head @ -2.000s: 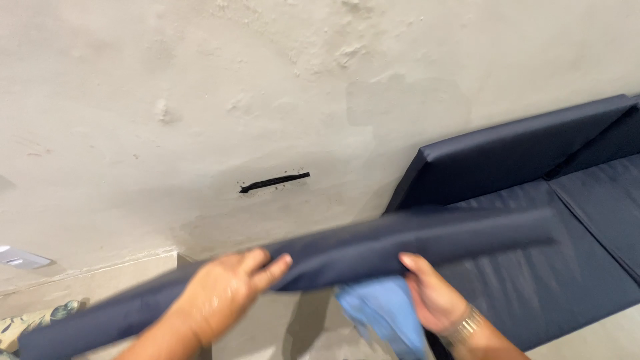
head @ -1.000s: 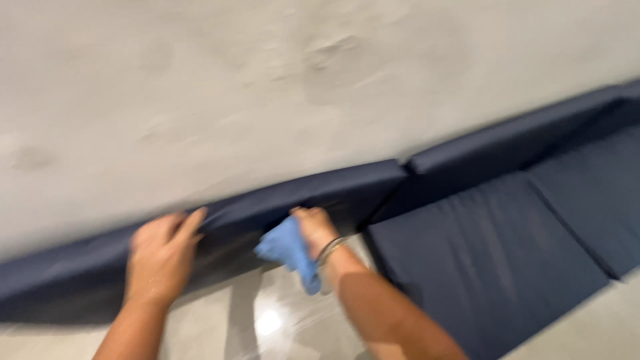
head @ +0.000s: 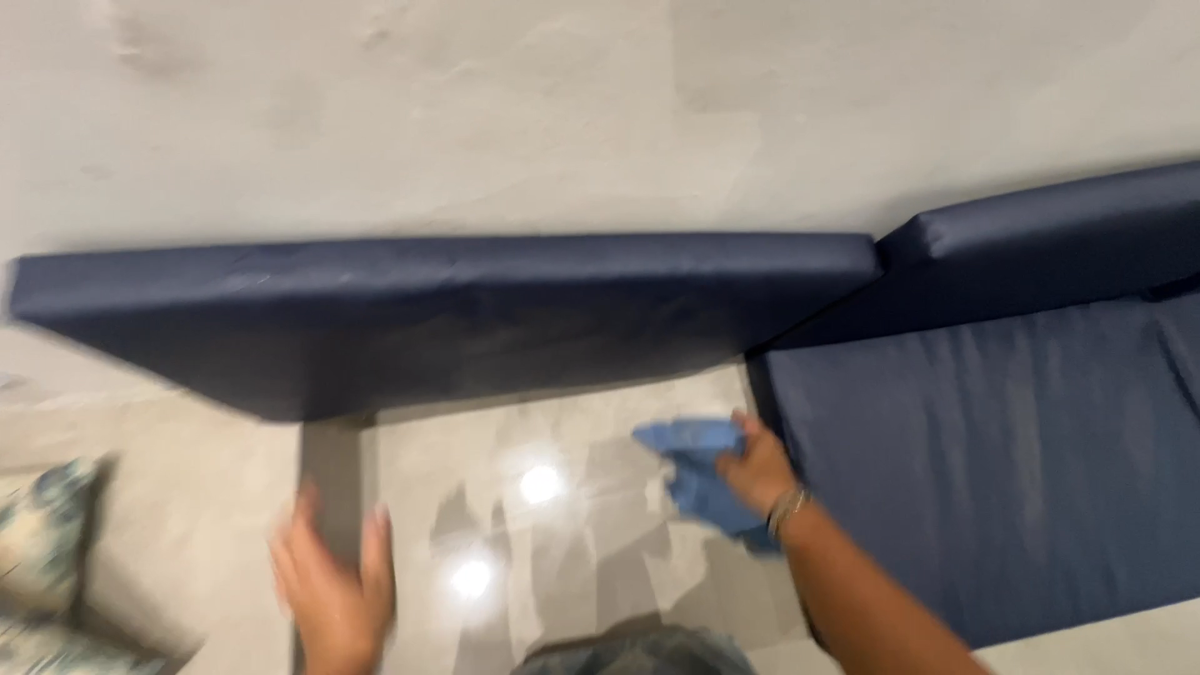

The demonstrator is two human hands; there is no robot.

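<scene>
A long navy cushion (head: pixel 450 319) stands on edge against the wall, its right end meeting another upright navy cushion (head: pixel 1050 234). Below it, my left hand (head: pixel 333 581) is spread with nothing in it, near a dark shadowed strip, not touching the long cushion. My right hand (head: pixel 755 469) grips a blue cloth (head: pixel 703 469) beside the left edge of a flat navy seat cushion (head: pixel 984 469). A bracelet or watch circles the right wrist.
A pale plastered wall (head: pixel 562 112) rises behind the cushions. The glossy pale floor (head: pixel 581 525) reflects lights and shadows. Patterned fabric items, perhaps cushions (head: pixel 42 534), lie at the lower left. Another navy seat section borders the right edge.
The long cushion was held in both hands two seconds ago; now it stands against the wall, clear of them. Both hands have drawn back from it. The blue cloth has stayed in my right hand.
</scene>
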